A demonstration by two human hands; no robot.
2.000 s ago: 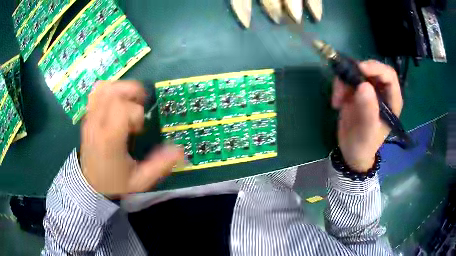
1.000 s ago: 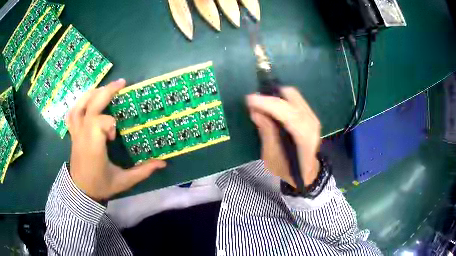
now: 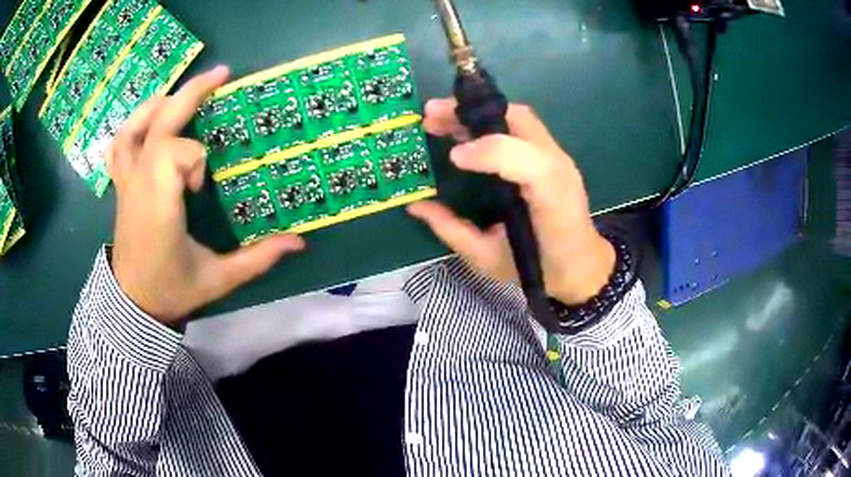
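Observation:
A green PCB panel [image 3: 313,135] with yellow rails lies in front of me, tilted slightly, its right end higher. My left hand [image 3: 177,200] grips its left end, with a finger at the top left corner and the thumb at the lower edge. My right hand [image 3: 532,200] holds the black soldering iron [image 3: 481,102], its metal barrel pointing up and away past the panel's right end; the tip is cut off by the frame's top. Fingers of my right hand also touch the panel's right edge.
More PCB panels [image 3: 121,79] lie fanned at the upper left, others at the left edge. Black cables [image 3: 692,112] hang from a black unit [image 3: 695,9] with a red light at the top right. A blue bin or surface [image 3: 732,238] is below at right.
My right hand has come in to the panel's right edge with the iron still in it. The panels and cables sit higher in view, and the pale pointed handles have left the view.

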